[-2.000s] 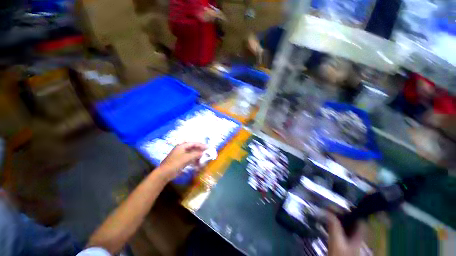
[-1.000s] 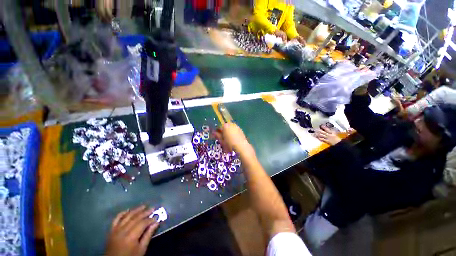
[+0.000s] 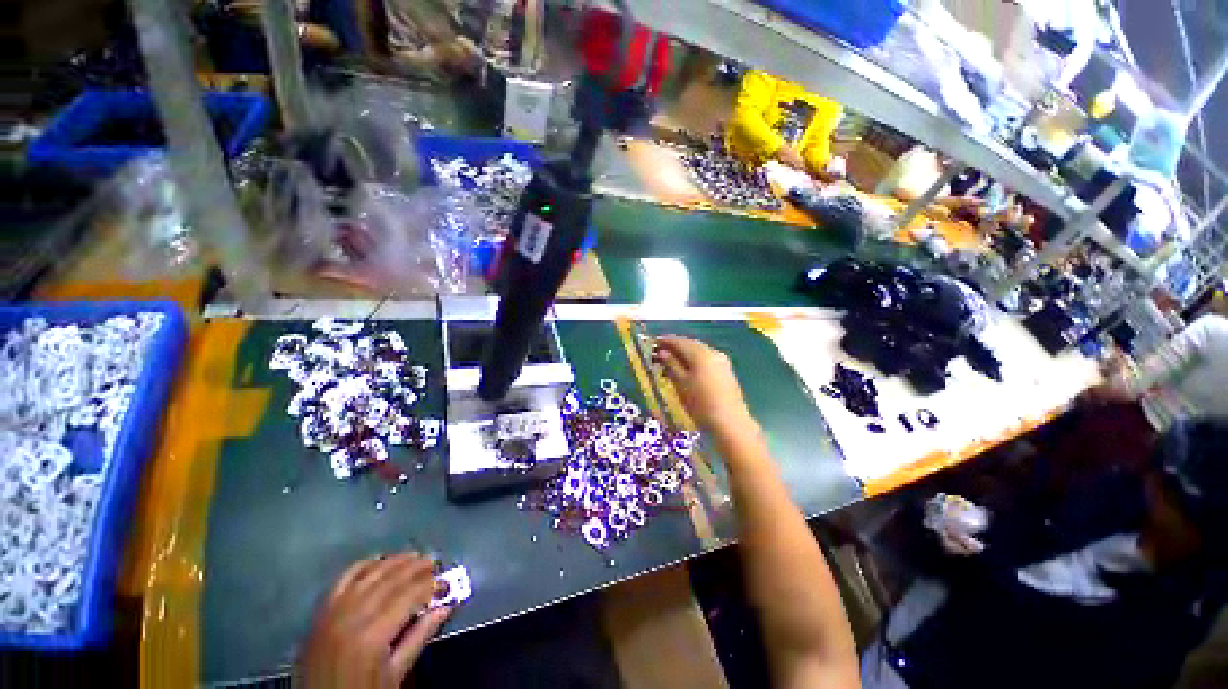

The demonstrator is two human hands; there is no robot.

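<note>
My left hand (image 3: pixel 374 622) rests near the bench's front edge with a small white plastic housing (image 3: pixel 454 584) at its fingertips. My right hand (image 3: pixel 694 377) is over the bench beyond the ring pile; its fingertips are close together, and whether they hold something small cannot be told. The black electric screwdriver (image 3: pixel 536 269) stands tilted, its nose over the silver screw box (image 3: pixel 505 438). Wired ring parts (image 3: pixel 620 471) lie in a pile right of the box. White assemblies with wires (image 3: pixel 353 393) lie in a pile left of it.
A blue tray (image 3: pixel 164 390) of white housings is at the left. A blue bin (image 3: pixel 465 151) and crumpled clear bags (image 3: pixel 323 202) are behind the box. A metal post (image 3: pixel 202 148) rises behind the bench. A person in dark clothes (image 3: pixel 1064 579) sits at the right; black parts (image 3: pixel 902 316) lie beyond.
Since one second ago, the view has shifted and shows more of the left tray. My left hand stays at the white housing. The screwdriver tilts more. The neighbour's hand has left the bench.
</note>
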